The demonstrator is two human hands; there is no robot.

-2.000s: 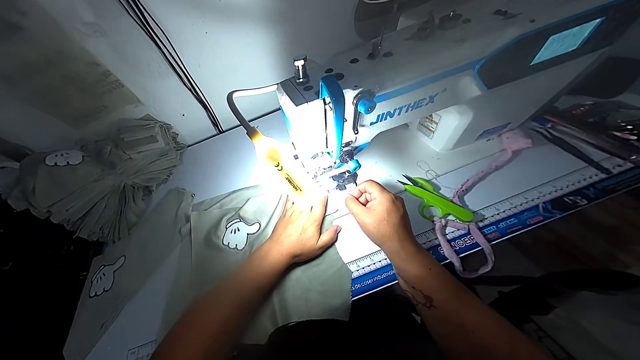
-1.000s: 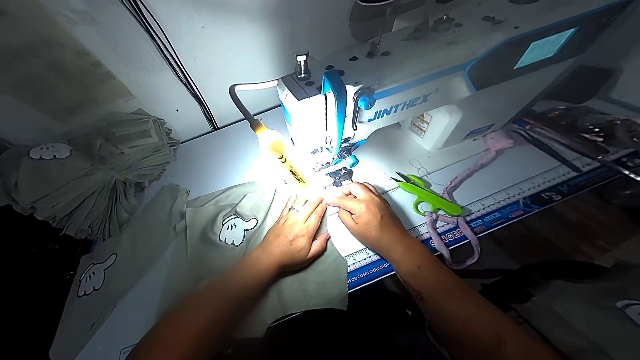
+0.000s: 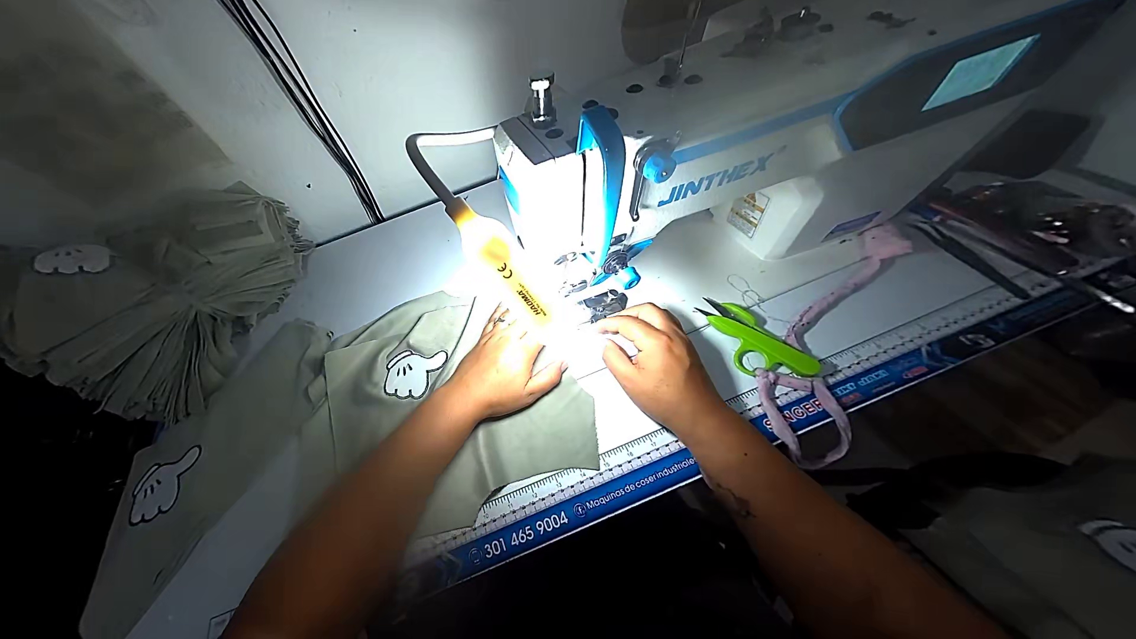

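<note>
A Jinthex industrial sewing machine stands across the table, its presser foot lit by a yellow-cased lamp. My left hand lies on a grey-green fabric piece with a white cartoon-hand patch, left of the foot. Just right of and in front of the foot is my right hand, thumb and fingers bent close together at the fabric's edge. Glare hides the fabric by the needle and whatever may be between those fingertips.
Green thread snips with a pink cloth strip lie right of my right hand. More grey-green pieces lie at left, near a gathered fabric stack. A printed ruler strip runs along the table's front edge. Tools lie far right.
My right hand has shifted slightly away from my left hand since one second ago, when their fingertips were close together. My left hand stays on the fabric.
</note>
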